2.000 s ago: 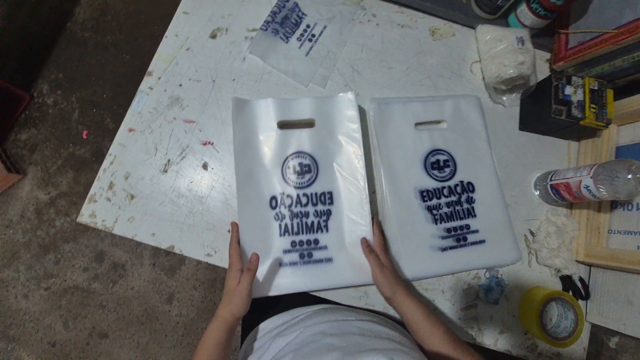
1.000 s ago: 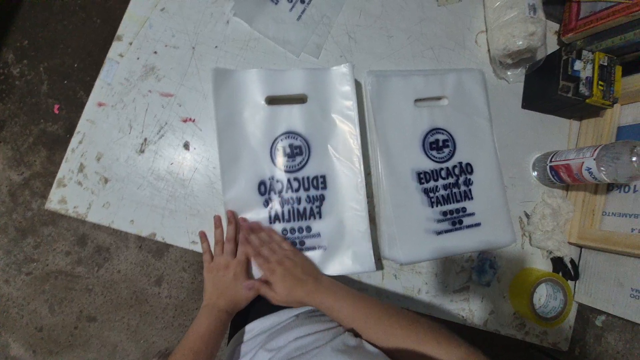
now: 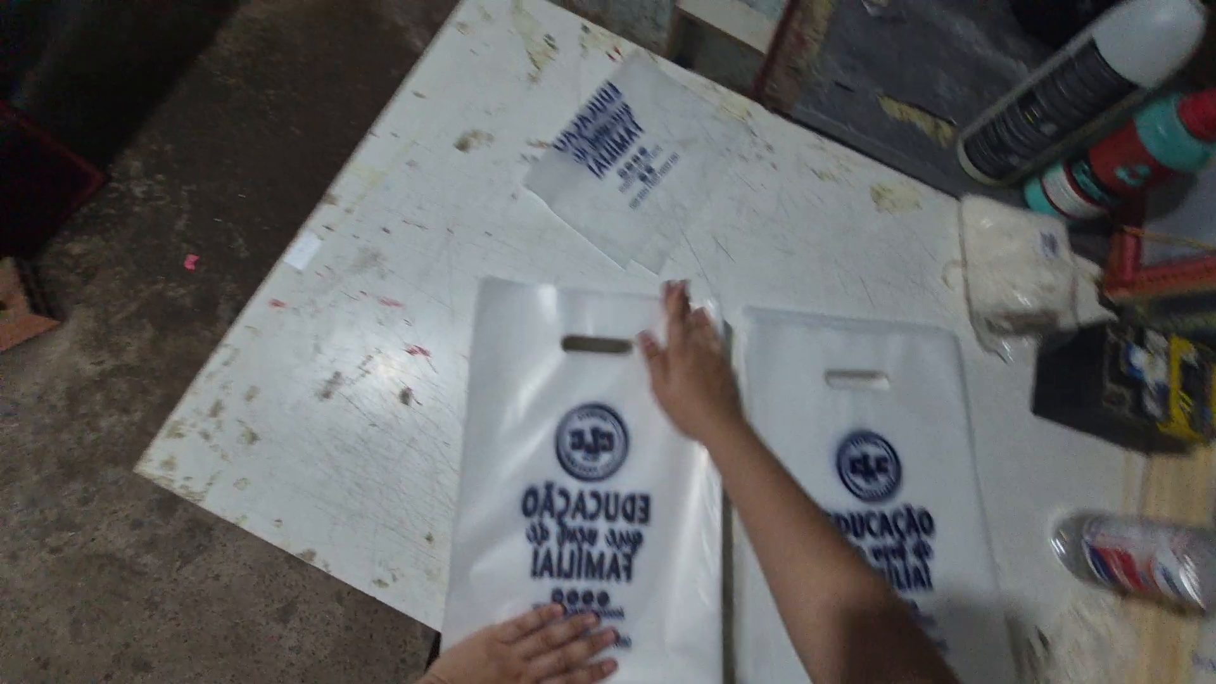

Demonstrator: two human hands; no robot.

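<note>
A stack of white printed plastic bags point(image 3: 589, 380) with a cut-out handle lies on the white worktable point(image 3: 380, 313), its print mirrored. My left hand point(image 3: 532, 651) rests flat on the lower part of this stack, fingers apart. Near the top right corner, my right hand point(image 3: 692, 366) lies on the same stack beside the handle slot, holding nothing. A second stack of printed bags point(image 3: 855, 342) lies to the right, its print readable the right way round; my right forearm covers part of it. Farther back lies a loose piece of printed plastic point(image 3: 636, 161).
At the right stand or lie a wrapped white bundle point(image 3: 1016, 275), a black and yellow box-shaped item point(image 3: 1092, 389) and a clear bottle point(image 3: 1130, 560). A spray can point(image 3: 1073, 95) and a red and teal bottle point(image 3: 1121, 161) are at the back right. Concrete floor point(image 3: 237, 570) shows at the left.
My right hand has moved from beside my left hand at the stack's lower edge up to its top right corner. My left hand stays at the lower part. The view has shifted.
</note>
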